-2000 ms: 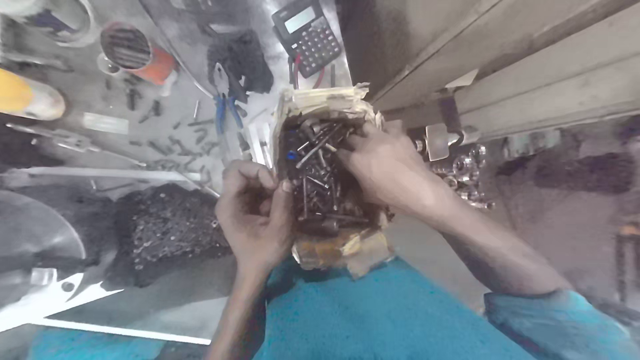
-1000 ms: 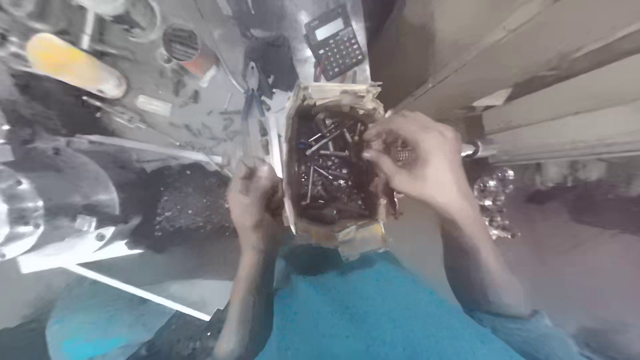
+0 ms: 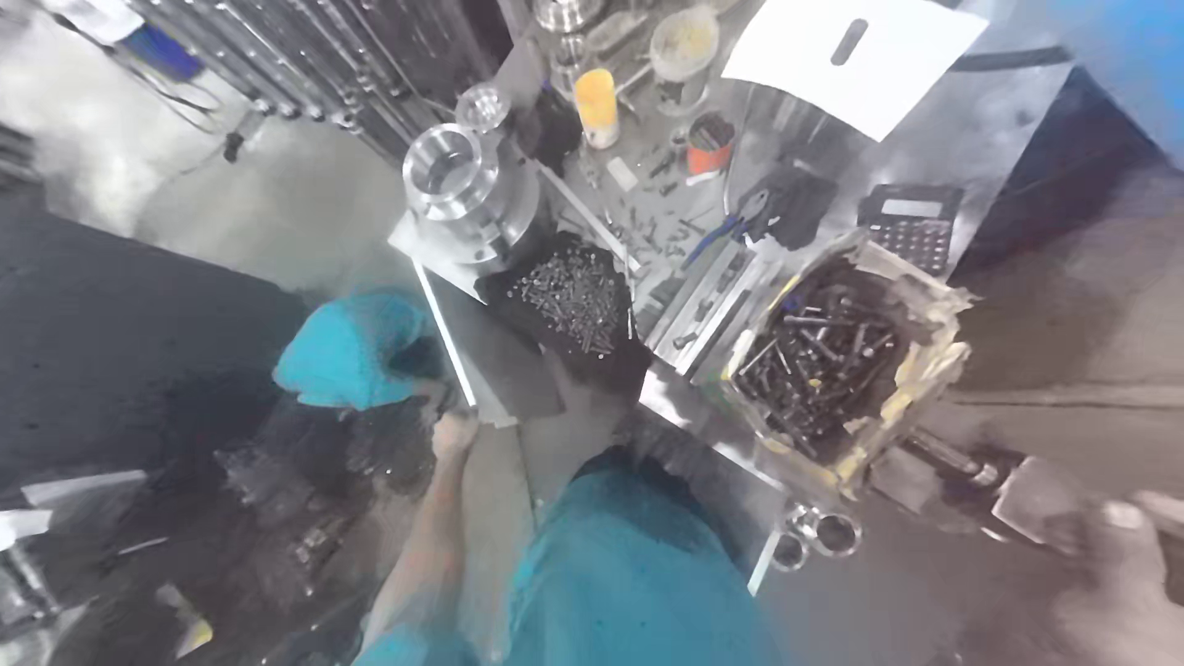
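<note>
My left hand (image 3: 453, 435) is low at left of centre, beside the lower end of a grey panel (image 3: 504, 370); its fingers are too unclear to show a hold. At the right edge my right hand (image 3: 1124, 564) is blurred and partly out of frame, beside a metal fitting with a shaft (image 3: 957, 458). Whether it touches the fitting is unclear. Between the hands, nearer the right one, a worn, torn-edged box (image 3: 860, 476) holds many loose bolts or screws (image 3: 823, 356). A dark bag (image 3: 624, 347) of small metal fasteners (image 3: 573, 296) lies open left of the box.
A calculator (image 3: 911, 227), blue-handled pliers (image 3: 731, 227), an orange-based tin (image 3: 709, 157) and a white sheet (image 3: 856, 55) lie beyond the box. A round machined metal part (image 3: 453, 176) stands beyond the bag. Metal rings (image 3: 832, 532) are below the box. Teal cloth (image 3: 347, 351) shows at left.
Both hands have moved away from the box of bolts, my left to the left and my right to the right. The view has swung widely.
</note>
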